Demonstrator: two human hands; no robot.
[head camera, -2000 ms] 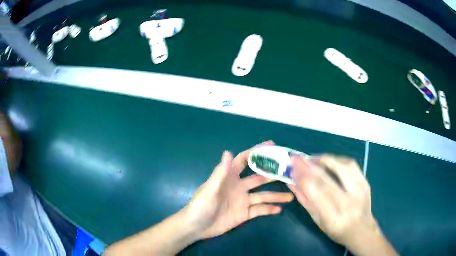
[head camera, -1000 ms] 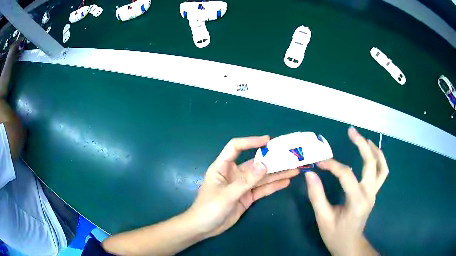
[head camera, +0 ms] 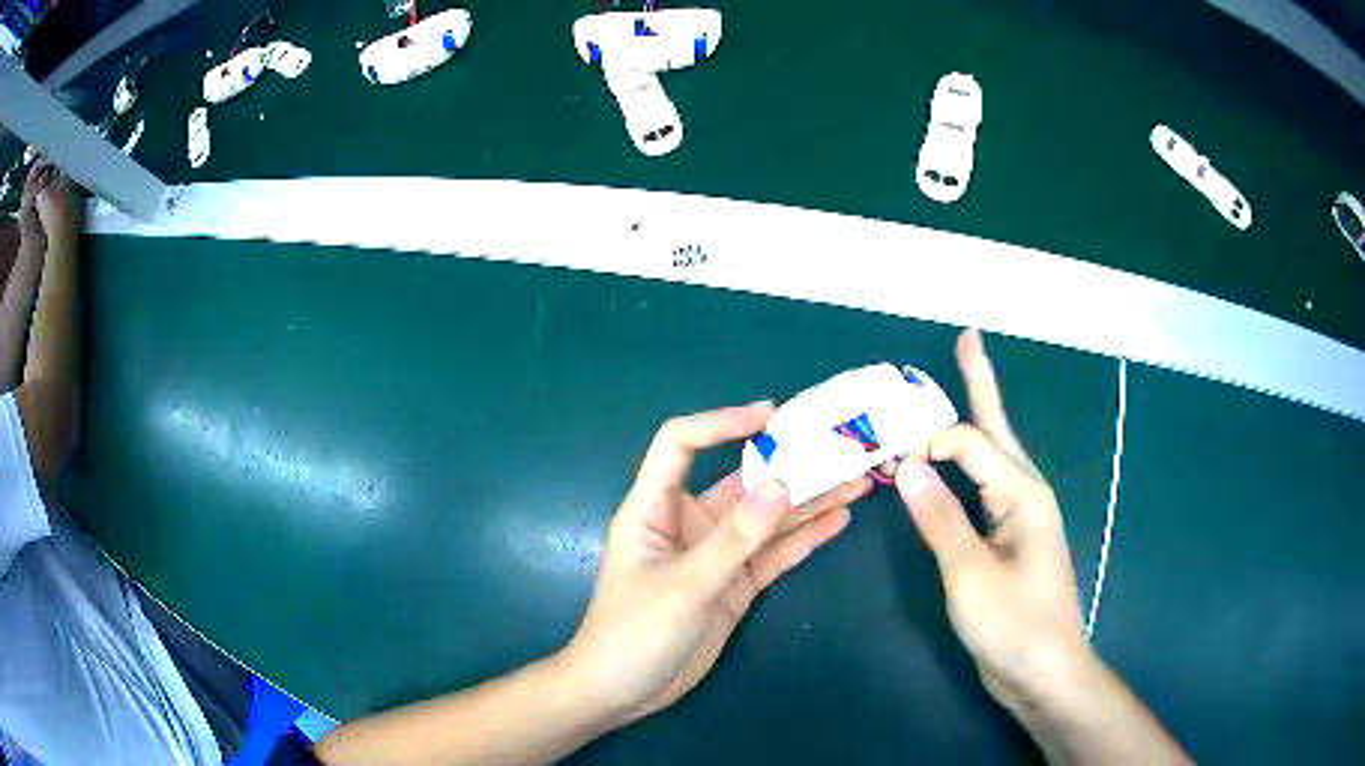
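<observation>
A white housing shell point(head camera: 816, 437) is held over the dark green work surface, its curved back towards me. It has blue patches near its ends and a small opening with blue and red showing. My left hand point(head camera: 681, 554) holds its left end between thumb and fingers. My right hand point(head camera: 1003, 554) has thumb and a finger pinched at the lower right edge, by a short bit of red wire point(head camera: 885, 473); the index finger points up. Whether it grips the wire or the shell edge is hard to tell. The shell's inside is hidden.
A white rail point(head camera: 749, 267) crosses beyond the hands. On the green belt point(head camera: 808, 90) behind it lie several white shells and cover plates point(head camera: 949, 138). Another person's arm point(head camera: 57, 299) is at the far left. A thin white line point(head camera: 1111, 494) runs down the surface at right.
The shell was turned from its open side, with green board showing, to its curved back. My right hand has since closed in on its lower right edge. Belt parts have shifted right.
</observation>
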